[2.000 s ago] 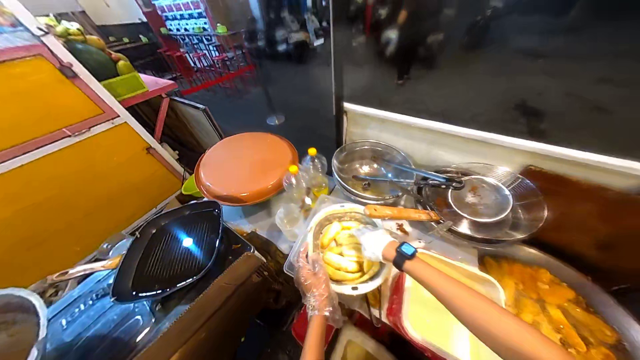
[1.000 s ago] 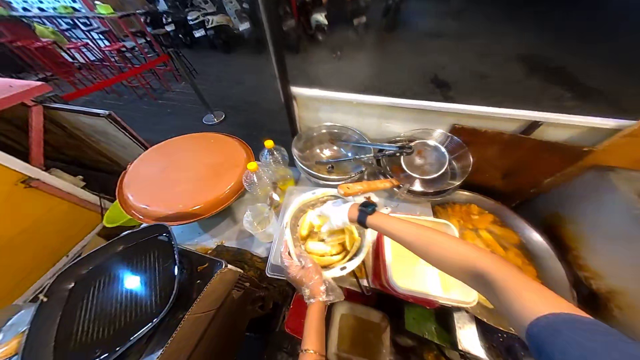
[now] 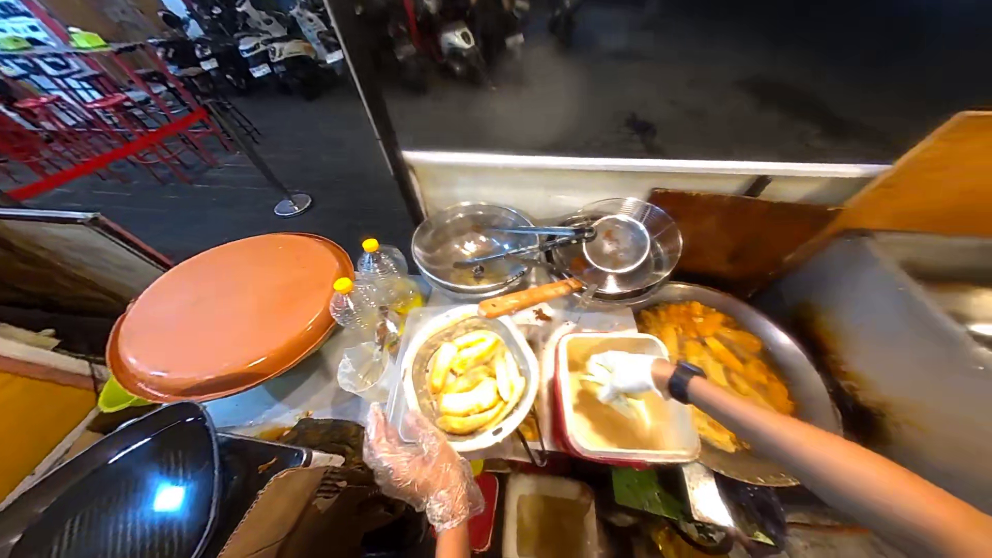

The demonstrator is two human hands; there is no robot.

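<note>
My left hand [image 3: 425,463], in a clear plastic glove, is at the lower left rim of a white bowl [image 3: 532,380] of peeled bananas [image 3: 469,387]; whether it grips the rim cannot be told. My right hand [image 3: 624,373], in a white glove with a dark watch on the wrist, reaches into a square white tub [image 3: 620,451] of pale batter. Its fingers are around a pale, batter-coated piece, partly hidden. Right of the tub, golden pieces [image 3: 701,349] sit in a wide metal pan [image 3: 810,387].
Behind stand metal bowls [image 3: 434,271] with tongs [image 3: 511,249], a strainer [image 3: 616,242] and a wooden handle [image 3: 531,297]. Yellow-capped bottles [image 3: 355,306] and a large orange lid [image 3: 232,310] are at left, above a black grill pan [image 3: 116,488]. A cardboard flap [image 3: 275,508] juts up near my left hand.
My right hand has moved right, from the bowl of bananas to the tub of batter. My left hand stays beside the bowl. The view has turned toward the right.
</note>
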